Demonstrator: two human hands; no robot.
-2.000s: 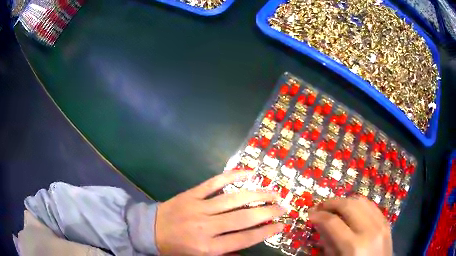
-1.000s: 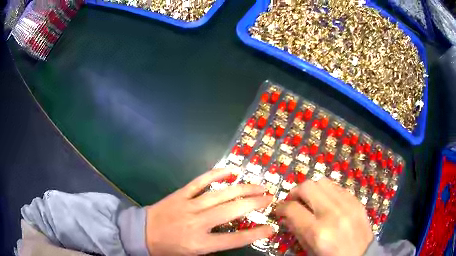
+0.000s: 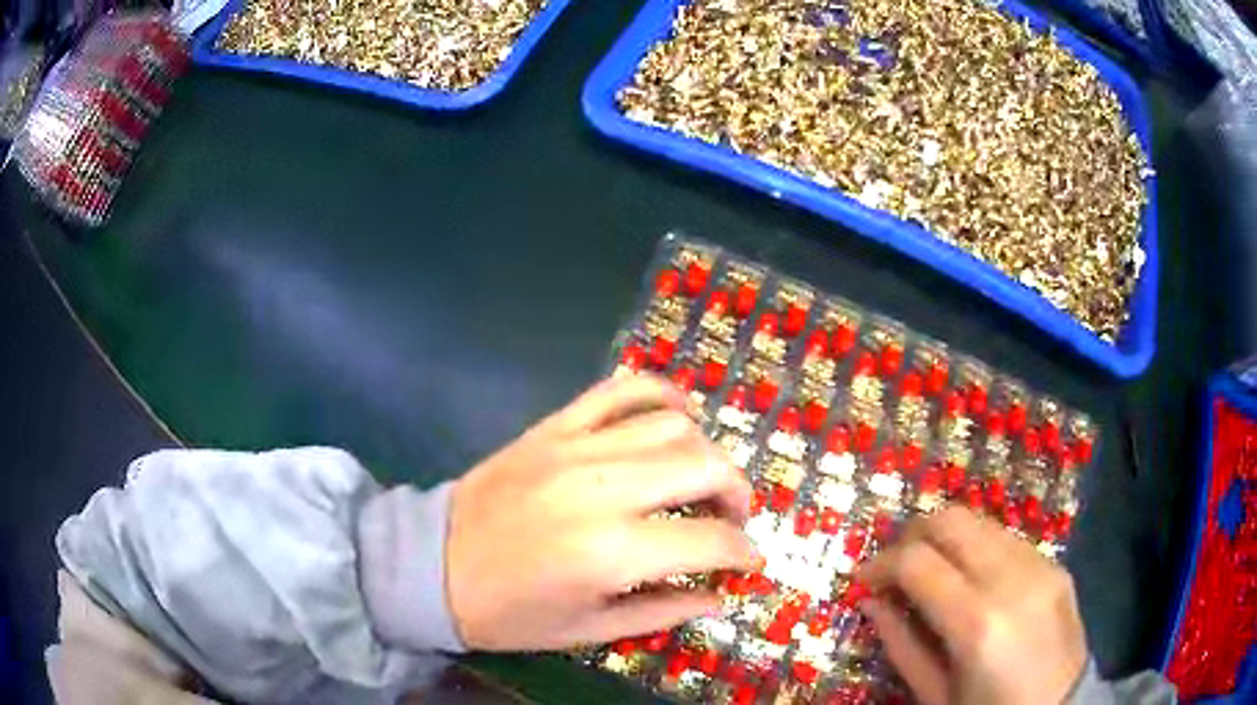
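A clear blister tray [image 3: 862, 393] lies on the table, its pockets filled with small brass-coloured metal parts and red plastic pieces in bands. Glare whitens its middle. My left hand [image 3: 593, 523] is bare and lies over the tray's left side, fingers bent and pointing right; whether the fingertips pinch a part cannot be told. My right hand [image 3: 979, 606] is bare, over the lower right of the tray, with thumb and fingers bent together at the pockets. A small red piece shows at its fingertips; whether it is held or lies in the tray is unclear.
A large blue bin [image 3: 882, 214] of brass-coloured parts stands beyond the tray. A second blue bin [image 3: 455, 97] is at the upper left. Stacked filled trays [image 3: 104, 110] lie at the far left. A blue bin of red parts [image 3: 1220, 551] is at the right edge.
My left hand has moved up over the tray, its fingers more bent. My right hand has shifted slightly right and down. The tray and bins appear further left as the view shifts.
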